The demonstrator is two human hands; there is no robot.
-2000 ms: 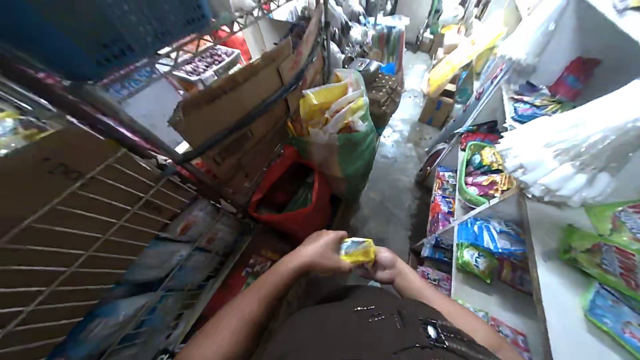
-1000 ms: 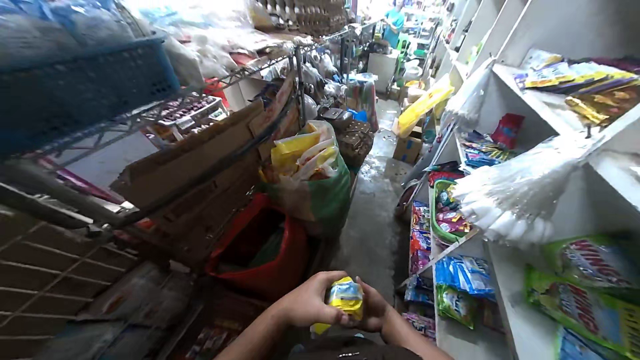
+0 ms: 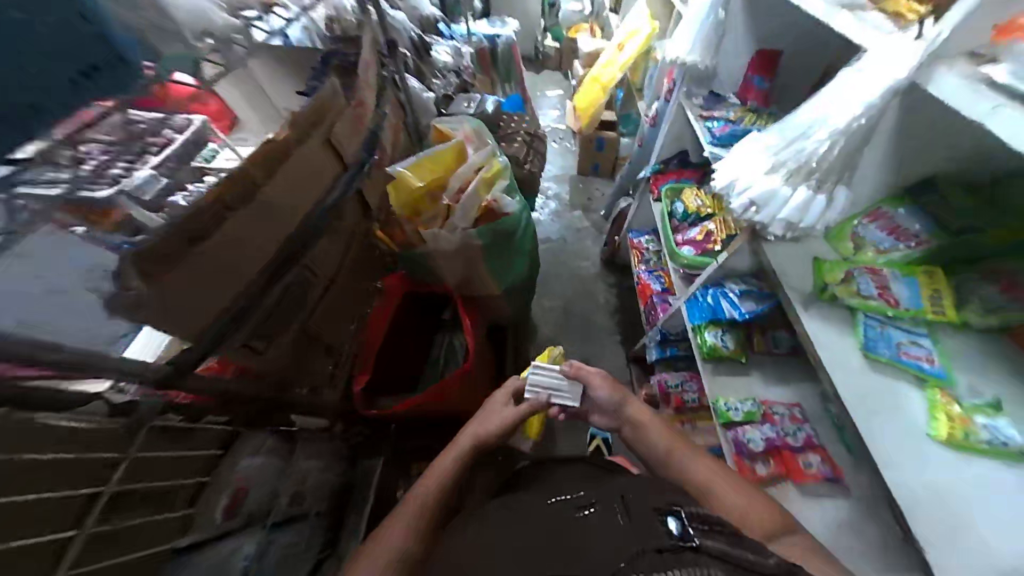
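Note:
In front of my body, low in the middle of the head view, both hands hold a small white ridged bundle [image 3: 554, 384]; its exact kind cannot be told. My left hand [image 3: 506, 414] grips its left and lower side. The fingers of my right hand [image 3: 598, 395] close on its right edge. A yellow plastic wrapper [image 3: 534, 426] shows behind and below the bundle, partly hidden by my left fingers; whether it is attached cannot be told. Left of my hands stands a red open bag or bin [image 3: 472, 340].
A green sack [image 3: 512, 248] stuffed with yellow plastic bags stands behind the red container. At right, white shelves [image 3: 832, 384] hold detergent packets [image 3: 888, 290], a green basket [image 3: 670, 240] of sachets and hanging white plastic bags [image 3: 788, 180]. A narrow aisle [image 3: 572, 296] runs ahead; flattened cardboard [image 3: 232, 232] leans at left.
The yellow packet held between both hands earlier now shows as a yellow wrapper behind a white ridged bundle. The view has shifted between frames.

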